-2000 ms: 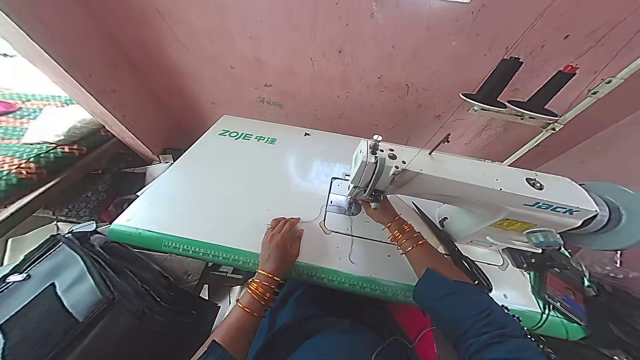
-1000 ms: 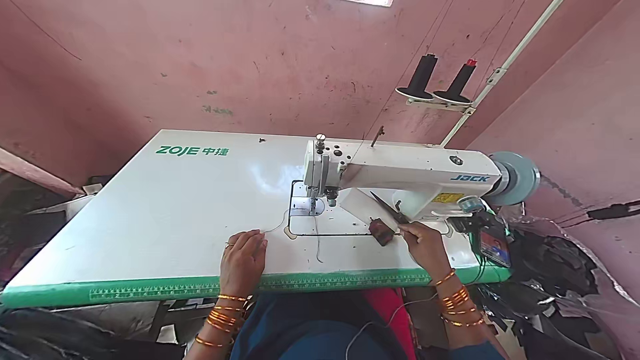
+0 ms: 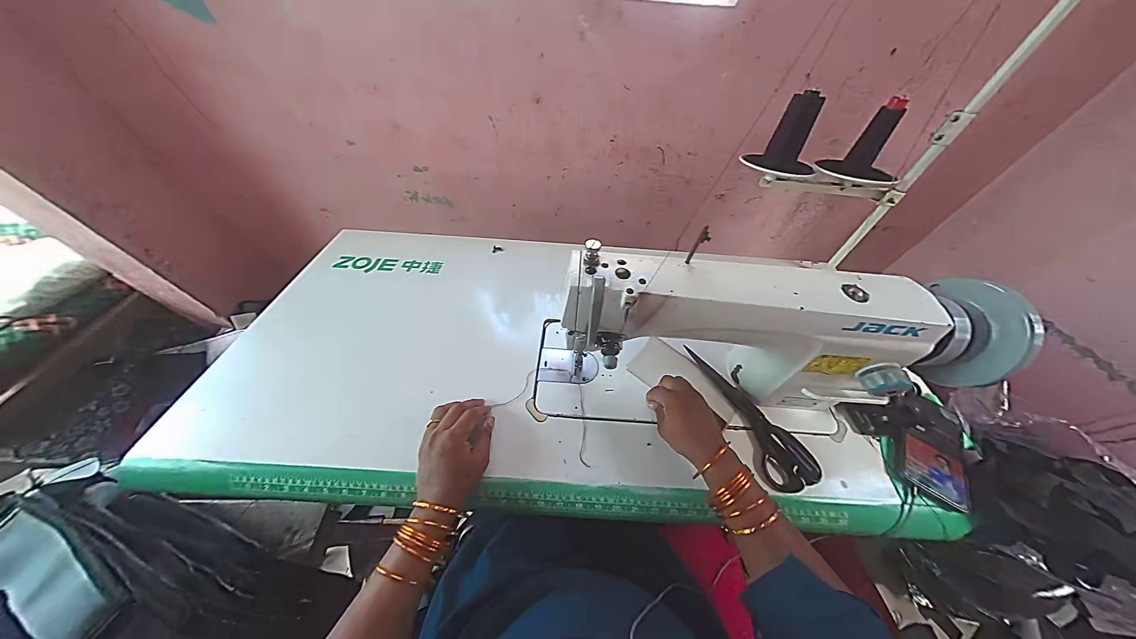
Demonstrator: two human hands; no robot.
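Note:
A white Jack sewing machine (image 3: 754,306) stands on the white table. My left hand (image 3: 455,448) rests on the tabletop left of the needle plate (image 3: 568,366), its fingertips closed on a thin thread (image 3: 510,401) that runs toward the needle area. Another length of thread (image 3: 583,435) trails from the presser foot toward the front edge. My right hand (image 3: 688,419) is right of the needle, with curled fingers over the bed; whether they hold anything is hidden. Black-handled scissors (image 3: 759,426) lie just right of this hand, and a white card or paper (image 3: 661,362) lies behind it.
A phone-like device (image 3: 934,470) sits at the table's right end. Two dark thread cones (image 3: 790,133) stand on a rack behind the machine. Dark cloth is piled at the left (image 3: 169,541) and right (image 3: 1029,497). A green measuring tape (image 3: 532,497) runs along the front edge.
My right hand has moved from the scissors' handles leftward, nearer the needle. The small dark brown thing beside it one second ago no longer shows. My left hand stays on the thread.

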